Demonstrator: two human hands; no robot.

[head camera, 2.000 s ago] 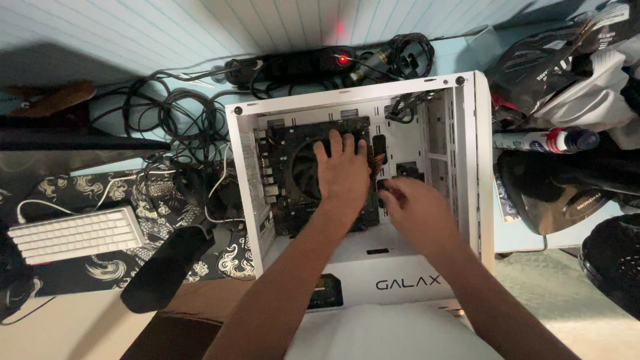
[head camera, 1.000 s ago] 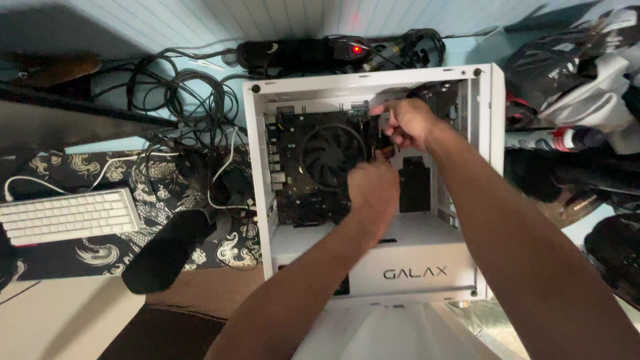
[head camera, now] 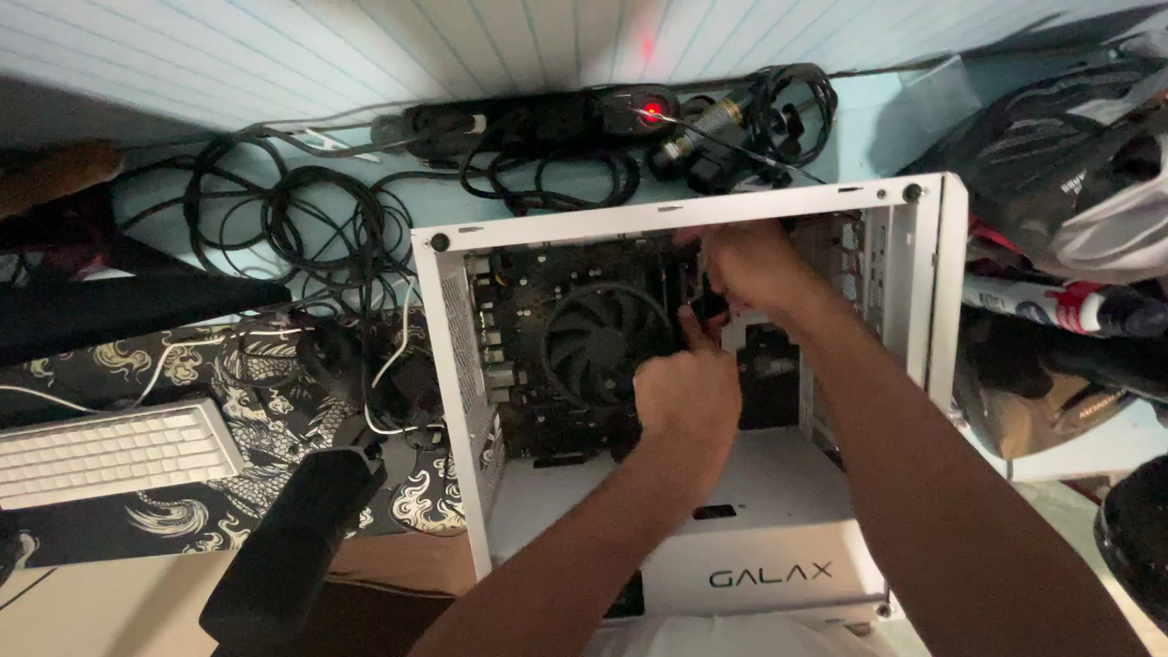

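Note:
A white GALAX computer case (head camera: 929, 301) stands with its side uncovered. Inside it is a dark motherboard (head camera: 529, 319) with a round black CPU cooler fan (head camera: 607, 342). My left hand (head camera: 689, 392) is at the board's right edge, index finger extended against a small dark part there; whether it grips anything is unclear. Just above and to the right, my right hand (head camera: 753, 269) reaches inside near the top rail, its fingertips partly hidden in shadow. The fingertips of both hands are close together beside the memory slot area.
Coiled black cables (head camera: 328, 219) and a power strip (head camera: 547, 123) with a red light lie behind the case. A white keyboard (head camera: 119, 452) rests on a patterned desk mat at left. A dark plastic bag (head camera: 1031, 155) and a spray can (head camera: 1049, 301) are at right.
My left hand has moved from over the fan to the board's right edge. My right hand has moved up from beside the board's lower right side.

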